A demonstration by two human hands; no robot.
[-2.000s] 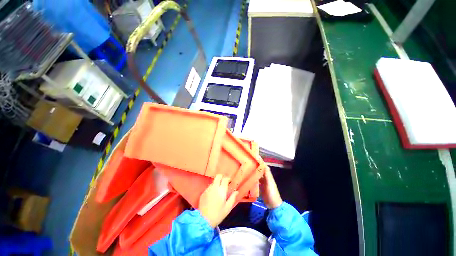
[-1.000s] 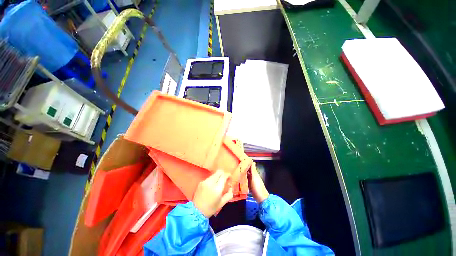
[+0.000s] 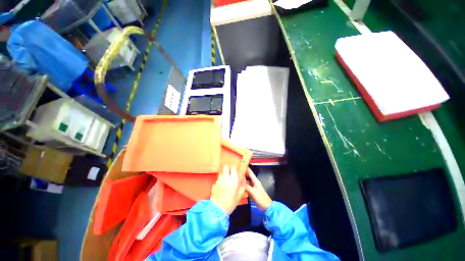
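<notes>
Several orange-red trays lie fanned in a pile over a cardboard carton; the top tray [image 3: 173,144] shows its shallow inside and raised rim. My left hand [image 3: 228,189] rests on the right part of the pile, its fingers over a lower tray [image 3: 232,155]. My right hand [image 3: 258,190] is at the right edge of the pile, fingers against the tray edges; its fingertips are partly hidden. More red trays [image 3: 120,200] stand tilted in the carton [image 3: 92,232], with a white sheet [image 3: 149,226] among them.
Beyond the pile are a white tray with dark units [image 3: 189,84], stacked white sheets [image 3: 261,109] and a yellow-wrapped trolley handle [image 3: 105,61]. The green bench [image 3: 326,122] holds a white-topped red stack [image 3: 390,74] and a black panel [image 3: 408,209]. A person in blue [image 3: 46,53] is at left.
The top tray has turned to lie straighter across the pile. My left hand has moved slightly right and up, closer to my right hand. The view has shifted.
</notes>
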